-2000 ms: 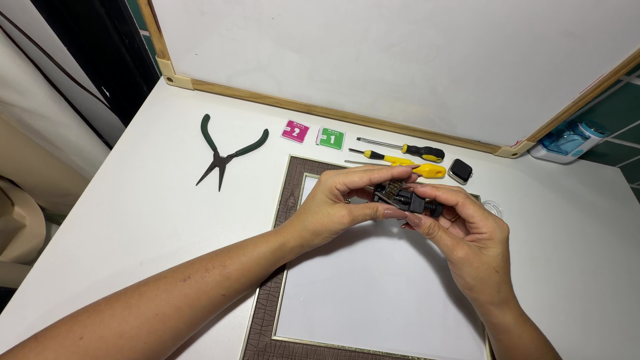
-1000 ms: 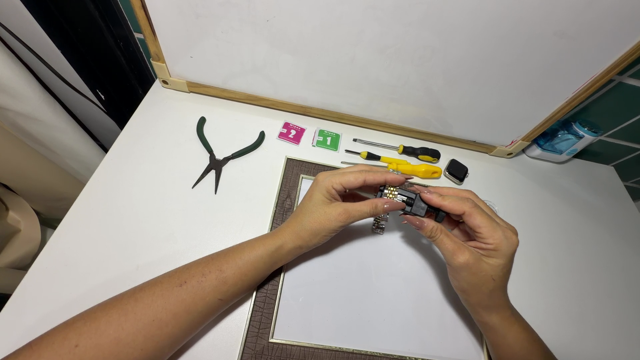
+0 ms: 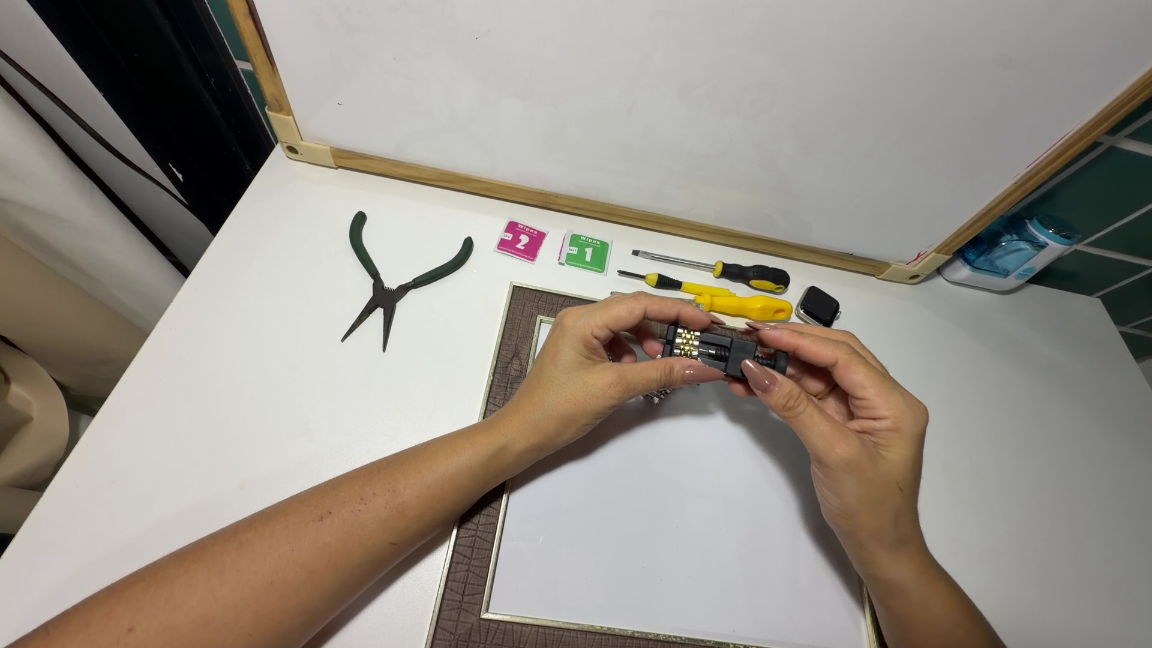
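Note:
A black watch band link remover is held between both hands above a framed white board. Across its left end lies a silver and gold metal watch band, part of which hangs below my left fingers. My left hand grips the tool's left end and the band, thumb along the near side. With thumb and fingers, my right hand holds the right end, around the threaded screw. The band's far portion is hidden by my left hand.
Long-nose pliers lie open at the left. Wipe packets, pink and green, a black-yellow screwdriver, yellow-handled tools and a smartwatch line the back. Beneath the hands is the brown-bordered frame; a whiteboard stands behind.
The metal band shows clearly in the tool from one second ago, where two seconds ago it was mostly hidden. The hanging part of the band is now less visible than one second ago.

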